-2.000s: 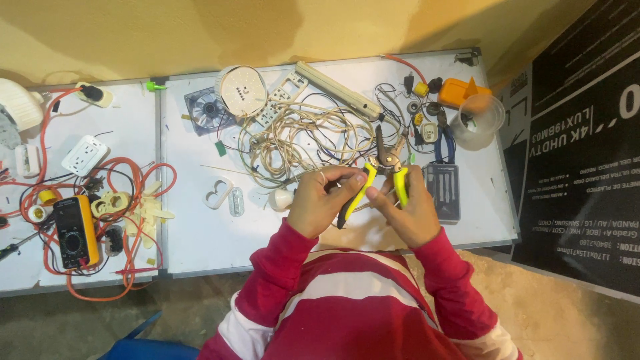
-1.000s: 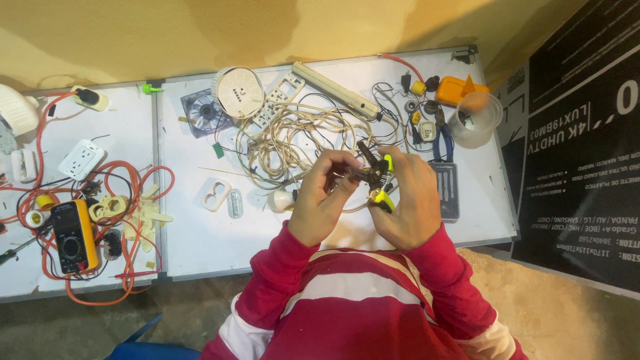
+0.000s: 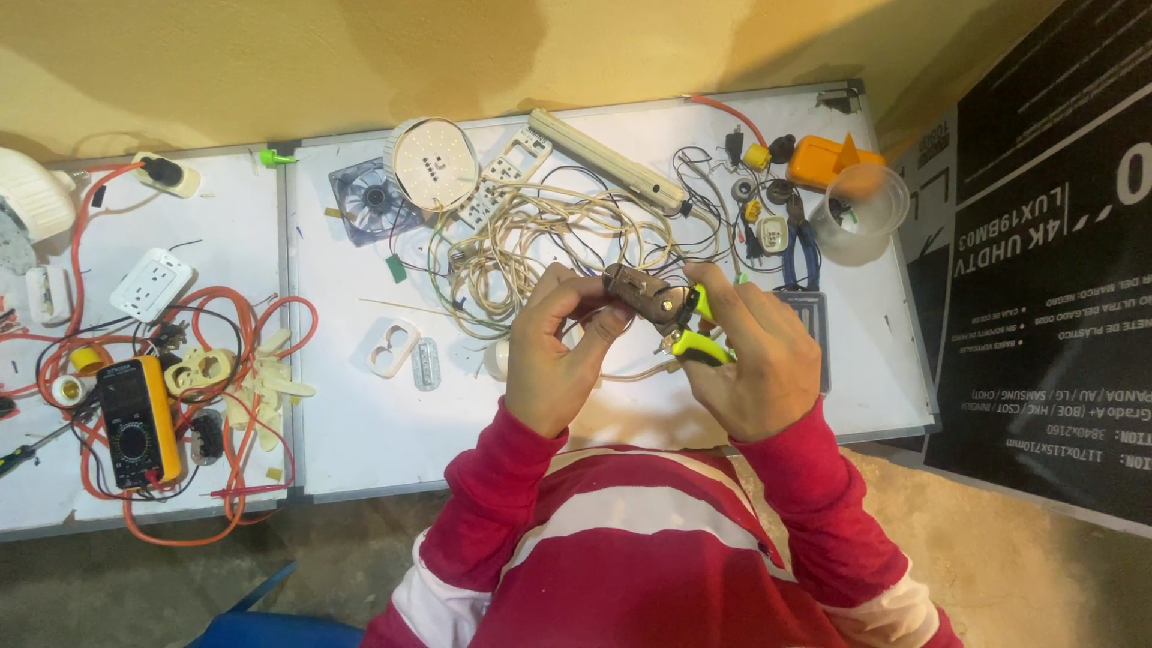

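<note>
My right hand [image 3: 756, 355] grips the yellow-green handles of a wire stripper [image 3: 657, 297], whose dark metal jaws point up and left. At those jaws is my left hand [image 3: 562, 346], thumb and fingers pinched together; it seems to hold a thin piece there, too small and hidden to tell. Behind both hands lies a loose coil of beige cable [image 3: 504, 243]. A white outlet cover [image 3: 392, 348] and a small clear plastic piece [image 3: 426, 364] lie left of my left hand.
A computer fan [image 3: 371, 202], a round LED board [image 3: 434, 162] and a power strip [image 3: 508, 175] stand behind. Farther left are a yellow multimeter [image 3: 139, 423], orange cable [image 3: 238, 468] and a white outlet [image 3: 151, 283]. A clear cup [image 3: 859, 216] and blue-handled pliers [image 3: 799, 256] are at right.
The wire stripper has turned from jaws pointing up to jaws pointing up and left. My right hand has moved onto both handles, while my left hand has left the handle and is at the jaws.
</note>
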